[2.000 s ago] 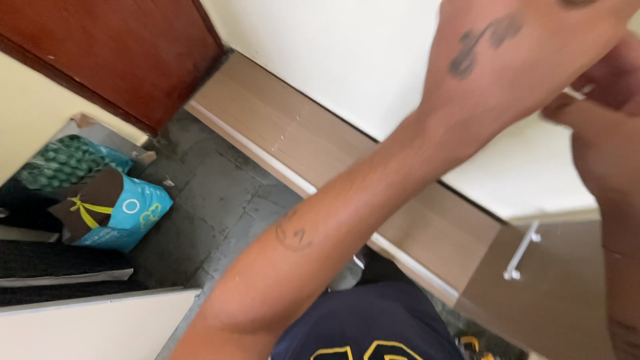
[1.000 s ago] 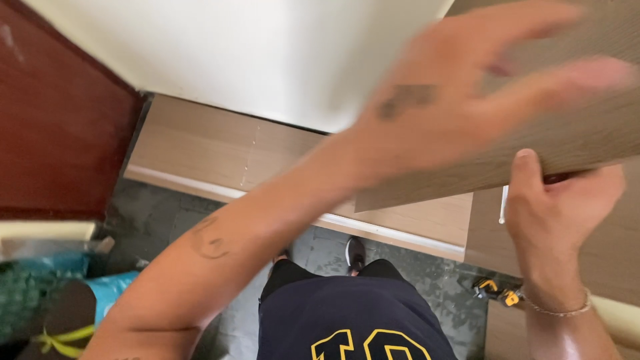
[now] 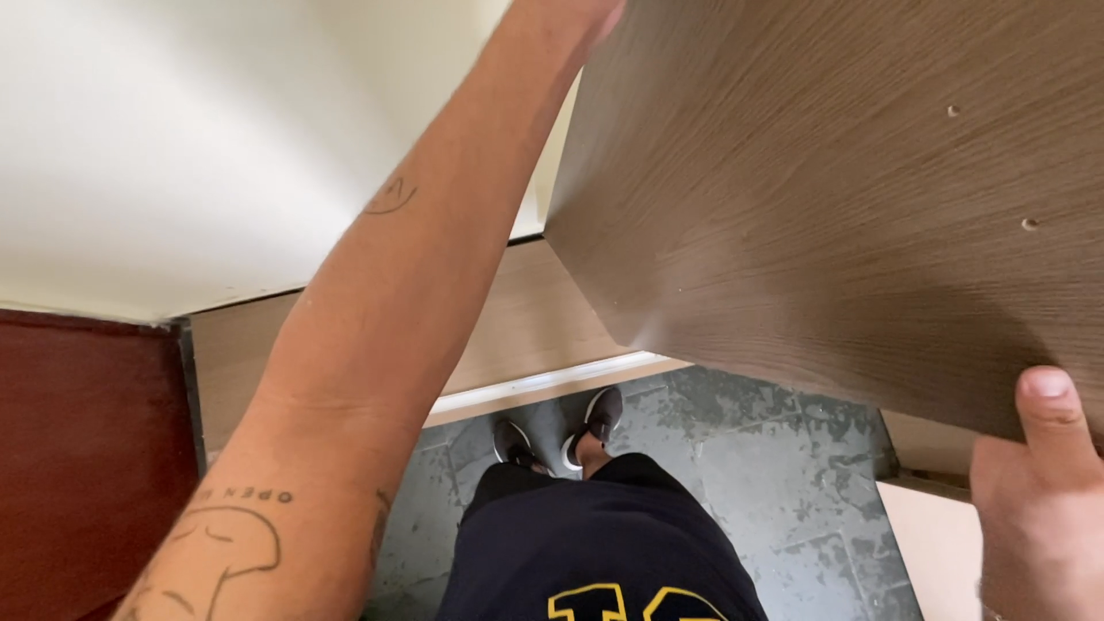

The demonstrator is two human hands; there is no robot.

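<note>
A large wood-grain panel [image 3: 776, 190] with small drilled holes fills the upper right, tilted above the floor. My right hand [image 3: 1039, 483] grips its lower edge at the right, thumb lying on the face. My left arm stretches up across the view to the panel's upper left edge, where my left hand [image 3: 595, 13] is mostly cut off by the top of the frame; its fingers are hidden. Below the panel's left corner lies a long wood-coloured board [image 3: 543, 302] with a white strip [image 3: 552, 378] along its near side.
A pale wall [image 3: 172, 147] rises behind the long board. At the left is a dark red door or panel [image 3: 86, 466]. My shoes [image 3: 604, 412] stand on grey stone tiles [image 3: 759, 483], close to the white strip. Another pale board [image 3: 940, 543] lies at the lower right.
My left hand has moved from over the wood-grain panel's face to its upper left edge. The panel, barely in view at first, now covers much of the right side. The view has shifted.
</note>
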